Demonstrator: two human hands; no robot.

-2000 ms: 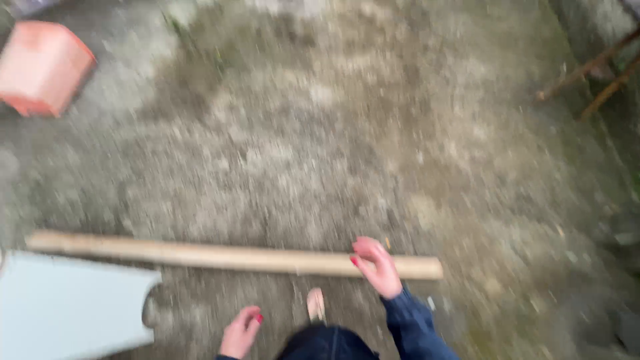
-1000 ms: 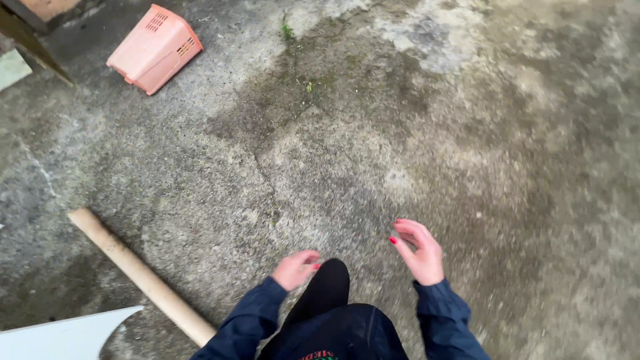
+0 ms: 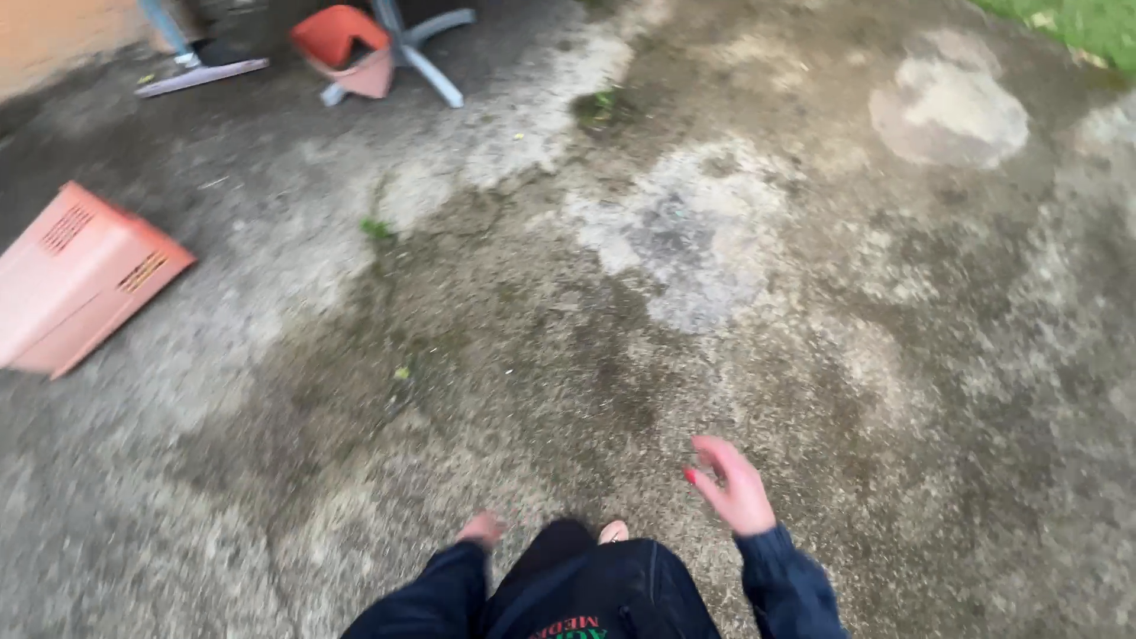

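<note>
My right hand (image 3: 735, 493) hangs over the concrete ground (image 3: 568, 373), right of my legs, its thumb and fingers apart with nothing between them. Dark blue sleeves cover both forearms. Low in the view, my left hand (image 3: 484, 527) is small and blurred beside my left knee; its fingers cannot be made out and no object shows in it. A faded pink plastic basket (image 3: 80, 284) with slotted vents lies tipped on the ground at the far left, well away from both hands.
At the upper left, a red-orange plastic container (image 3: 344, 49) sits by a grey metal star-shaped base (image 3: 426, 53). A broom-like tool (image 3: 202, 76) rests left of it, near an orange wall (image 3: 62, 40). Small weeds (image 3: 376, 228) grow from a crack. Grass (image 3: 1078, 27) edges the upper right.
The view has swung and travelled over the ground. The pale pole and white panel seen earlier are out of view; the red-orange container and metal base have come in. My left hand is now lower beside my leg.
</note>
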